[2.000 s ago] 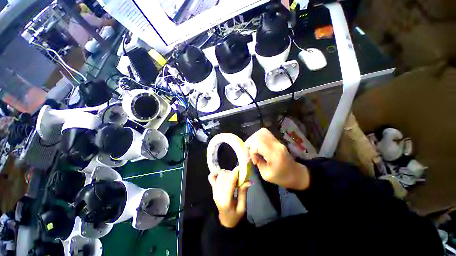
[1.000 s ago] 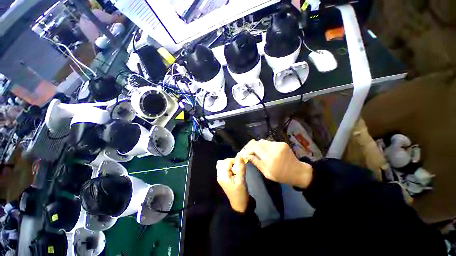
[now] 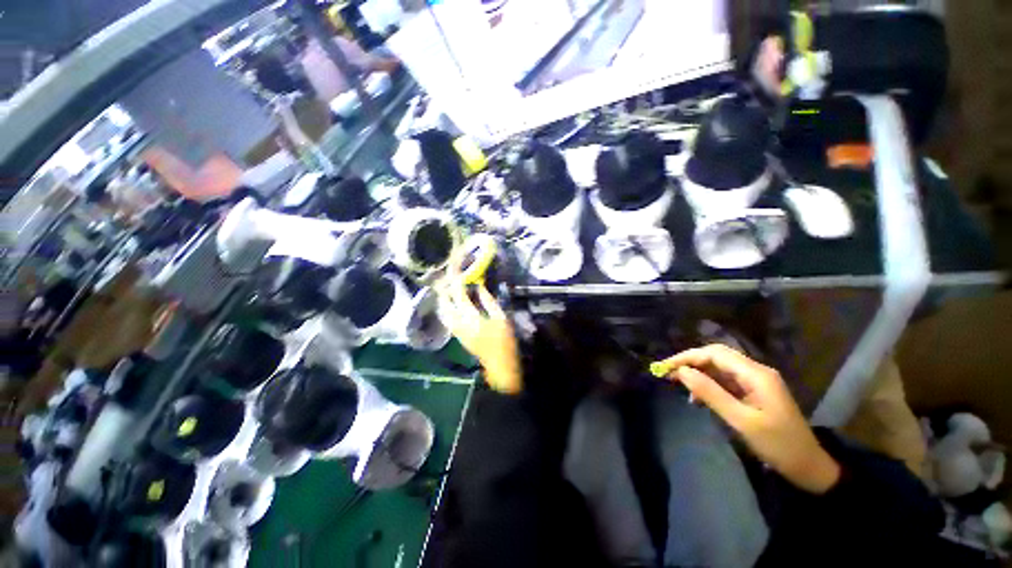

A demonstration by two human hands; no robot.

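Observation:
My left hand (image 3: pixel 484 335) is blurred and reaches to the bench edge. Its fingers are on the lower rim of a yellow and cream tape roll (image 3: pixel 477 260), beside a white ring-shaped camera part (image 3: pixel 428 240). The exact grip is hard to see. My right hand (image 3: pixel 746 402) is over my lap and pinches a small yellow piece (image 3: pixel 663 368), probably tape, between thumb and forefinger. My hands are apart.
White cameras with black heads (image 3: pixel 630 178) stand along the monitor shelf, and several more lie on the green mat (image 3: pixel 333 510) at left. A mouse (image 3: pixel 819 211), orange object (image 3: pixel 850 155) and pale metal frame (image 3: pixel 901 222) are right. Loose cables lie behind the tape roll.
My hands were together over my lap and have separated. My left hand has moved forward to the bench with the tape roll. The camera view has shifted, moving the bench rightward in the picture.

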